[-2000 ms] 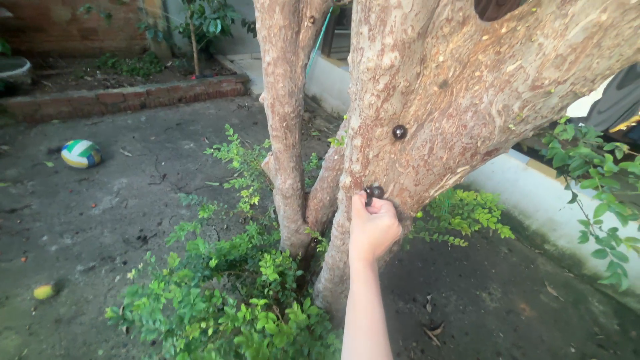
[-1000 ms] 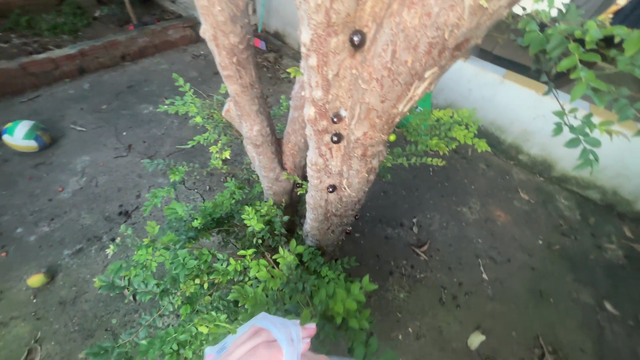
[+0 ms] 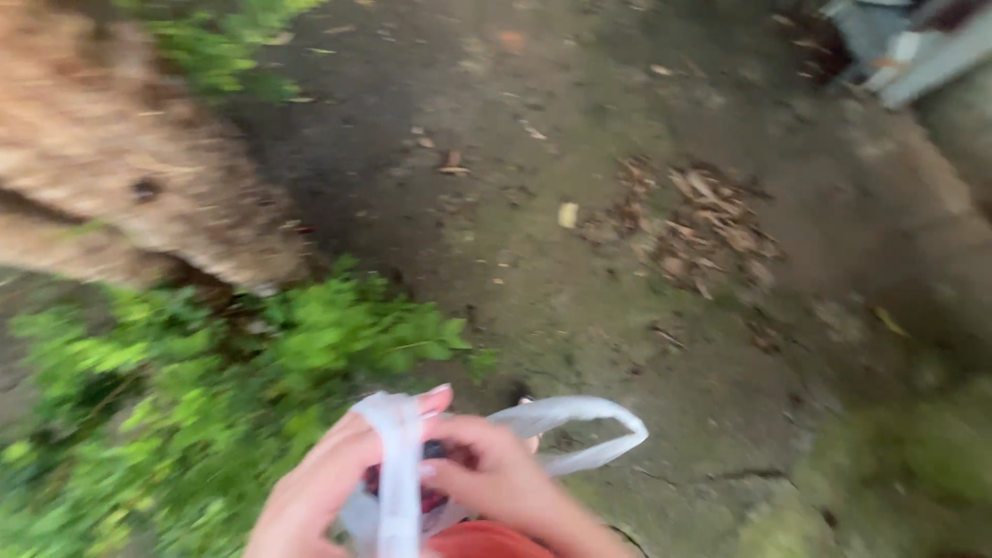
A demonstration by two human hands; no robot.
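At the bottom of the blurred head view, a whitish plastic bag (image 3: pixel 399 480) hangs by a handle looped over my left hand (image 3: pixel 322 480). Its other handle stands out to the right. Dark round fruits (image 3: pixel 436 500) show inside the bag. My right hand (image 3: pixel 496 465) is at the bag's mouth, thumb and fingers around a dark fruit (image 3: pixel 434 449); whether it still grips the fruit is unclear. On the tree trunk (image 3: pixel 139 139) at the upper left sits a dark round fruit (image 3: pixel 145 189).
Leafy green shrubs (image 3: pixel 178 403) surround the trunk's foot at the lower left. Dry leaves (image 3: pixel 709 225) lie heaped on the dark ground. Grey and white objects (image 3: pixel 907 54) stand by a low edge at the upper right. Something red-orange (image 3: pixel 488 540) shows below my hands.
My right hand, at a fruit on the trunk two seconds ago, is now down at the bag. The bag and my left hand have come more fully into view. The view has swung down and right.
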